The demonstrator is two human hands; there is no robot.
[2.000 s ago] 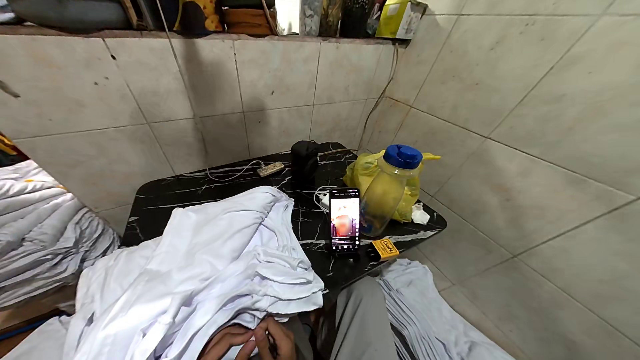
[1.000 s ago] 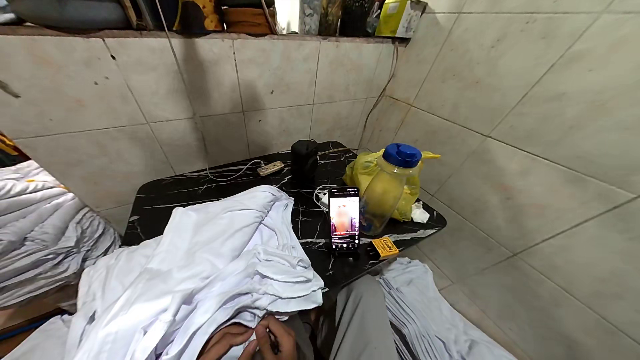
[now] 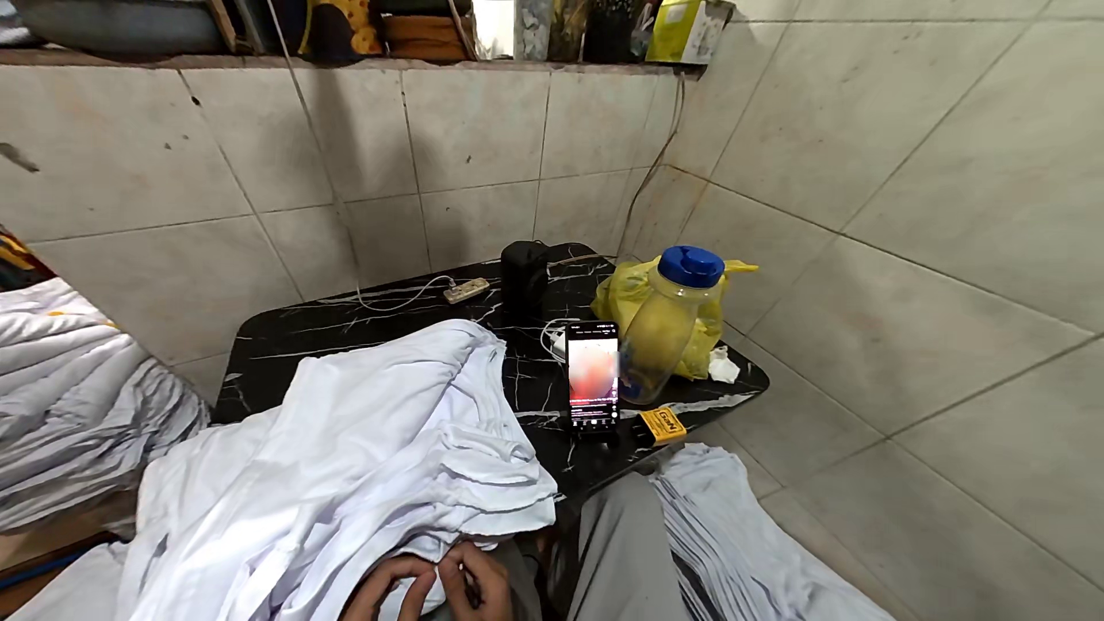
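A pile of white fabric garments [image 3: 345,448] spreads over the left part of a black marble-patterned table [image 3: 285,336] and hangs toward my lap. At its lower edge my left hand [image 3: 392,591] pinches the white cloth with bent fingers. Close beside it, my right hand [image 3: 473,582] grips the same cloth, fingertips nearly touching those of the left. The lower parts of both hands are cut off by the frame, and cloth partly covers the left one.
On the table stand a lit smartphone [image 3: 593,379], a plastic bottle with a blue lid [image 3: 664,328], a yellow plastic bag [image 3: 621,293], a black cylindrical object [image 3: 524,280] and a small yellow-black box [image 3: 662,426]. More white cloth lies stacked at left [image 3: 86,405] and beside my right leg [image 3: 742,535].
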